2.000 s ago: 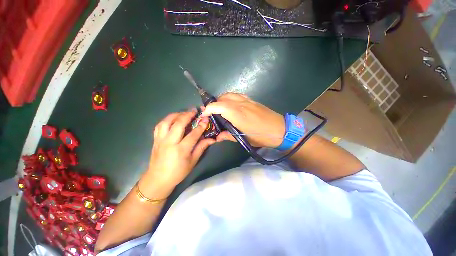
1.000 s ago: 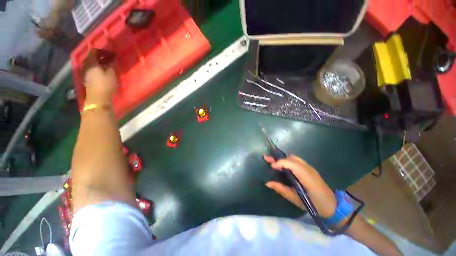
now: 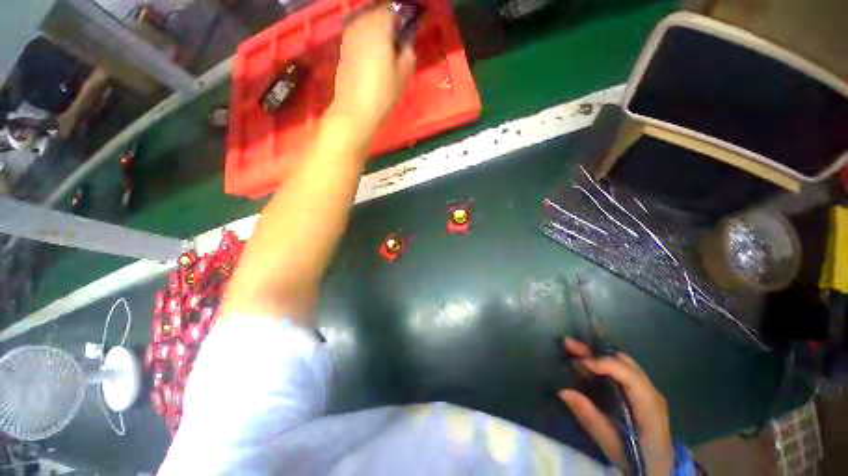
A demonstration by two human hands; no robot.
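Note:
My left hand (image 3: pixel 370 67) reaches over the red tray (image 3: pixel 244 139) at top centre, its fingers around a black housing (image 3: pixel 405 17) near the top edge. The hand partly hides this housing. Another black housing (image 3: pixel 280 87) lies in the left part of the tray. My right hand (image 3: pixel 625 395) is at lower right, holding the black soldering iron (image 3: pixel 621 409), thumb and index finger apart in front. The iron's thin tip points up and away over the green bench and is blurred. Two red modules (image 3: pixel 459 217) (image 3: pixel 393 245) lie apart on the bench with yellow centres up.
Piled red modules (image 3: pixel 181 321) lie left of my left arm, beside a white fan (image 3: pixel 42 392). At right are the speckled mat (image 3: pixel 609 244) with solder wires, the metal-wool tub (image 3: pixel 755 249) and a black-framed screen (image 3: pixel 744 93). A white strip (image 3: pixel 502 141) borders the conveyor.
The view has swung left. My left hand has moved from the tray's left part to its right part. A black housing now lies where the hand was. My right hand still holds the iron.

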